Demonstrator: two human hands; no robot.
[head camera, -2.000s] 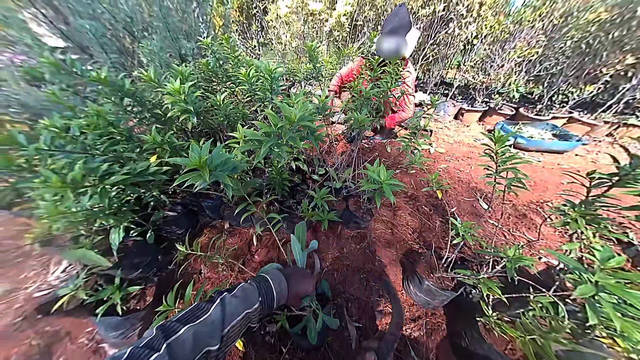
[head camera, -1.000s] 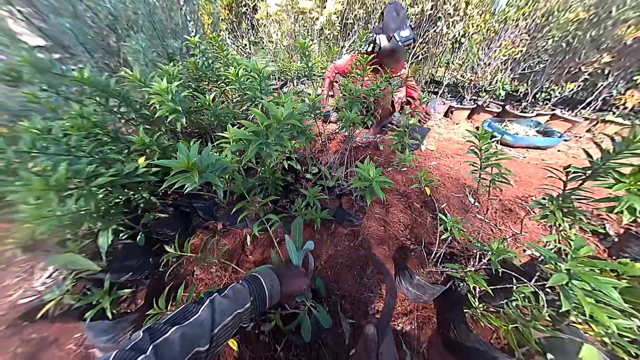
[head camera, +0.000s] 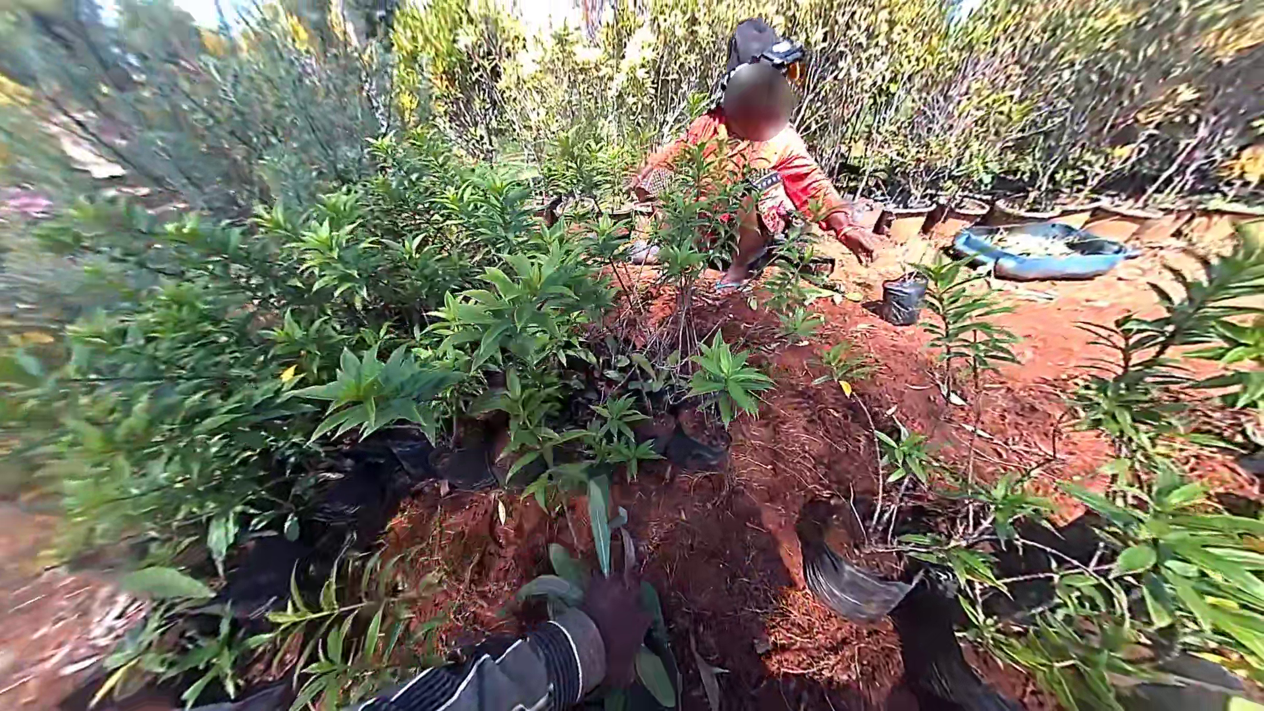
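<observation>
My left hand (head camera: 617, 622), in a grey striped sleeve, is at the bottom centre, fingers in among the broad grey-green leaves of a small plant (head camera: 599, 523). The fingers are partly hidden, so whether they grip its stem is not clear. Reddish soil (head camera: 731, 553) with dry needles surrounds the plant. My right hand is out of view. A torn black plastic planting bag (head camera: 849, 578) lies on the soil to the right of the hand.
Leafy seedlings (head camera: 375, 390) in black bags crowd the left; more plants (head camera: 1175, 563) stand at right. Beyond, a crouching person (head camera: 750, 168) in red reaches toward a small black potted bag (head camera: 903, 299). A blue basin (head camera: 1042, 252) sits near a row of pots (head camera: 1116, 222).
The other person's arm now stretches out to the right, and a black bag stands on the soil beside that hand. The dark curved shape near my hand is no longer in view.
</observation>
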